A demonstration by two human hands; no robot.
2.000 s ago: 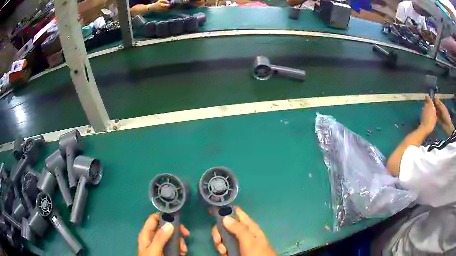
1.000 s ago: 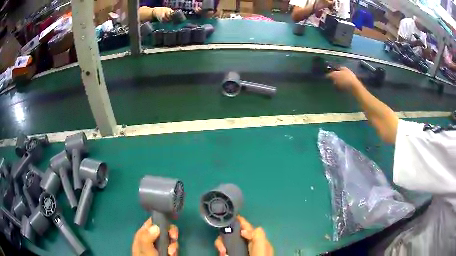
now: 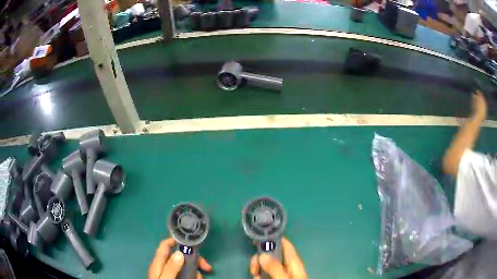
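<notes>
My left hand is closed around the handle of a grey turbo fan, with the thumb just below its small lit display. My right hand is closed around the handle of a second grey turbo fan, its thumb also below a lit display. Both fans are upright over the near bench, side by side and apart, with their round grilles facing me. The lower handles are hidden by the fingers and the bottom edge of the picture.
A pile of grey fans lies at left. One fan and a dark object lie on the green conveyor beyond the pale rail. A metal post stands at left. A clear plastic bag and a neighbour's arm are at right.
Both fans have turned so their grilles face me, and both displays are lit. The fan on the conveyor has shifted left. The neighbour's arm has moved right, off the dark object.
</notes>
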